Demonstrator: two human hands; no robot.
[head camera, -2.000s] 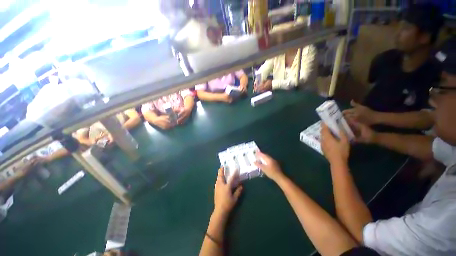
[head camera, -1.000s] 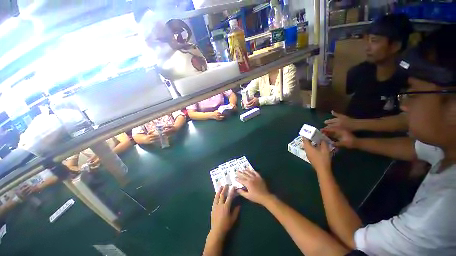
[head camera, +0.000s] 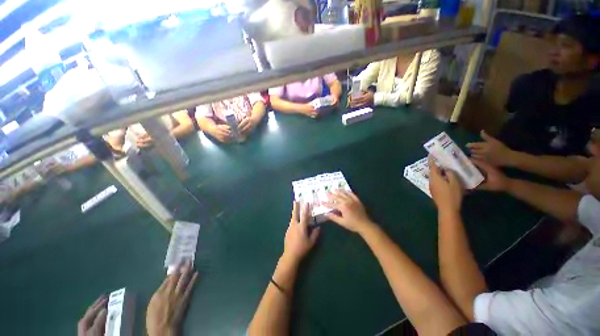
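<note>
A row of several slim white cartons (head camera: 321, 185), edge to edge with small green and dark prints, is at the bench's middle. My left hand (head camera: 299, 235) holds its near left edge, fingertips on the lower left carton. My right hand (head camera: 349, 211) lies over its near right part, fingers spread on the printed faces. Both hands grip the row between them. The fingers hide the cartons' near ends. I cannot tell whether the near edge is lifted off the bench.
At right, a person holds a carton (head camera: 454, 159) above more cartons (head camera: 418, 176). At bottom left, another person's hands touch a carton (head camera: 115, 314) and a printed white piece (head camera: 182, 244). A rack post (head camera: 141, 190) rises at left. Single cartons lie at far left (head camera: 99, 198) and far side (head camera: 357, 116).
The view has shifted. My right hand has moved from the row's right edge onto its faces. The left neighbour's hands and carton have come into view. The right neighbour's carton has turned its printed face up.
</note>
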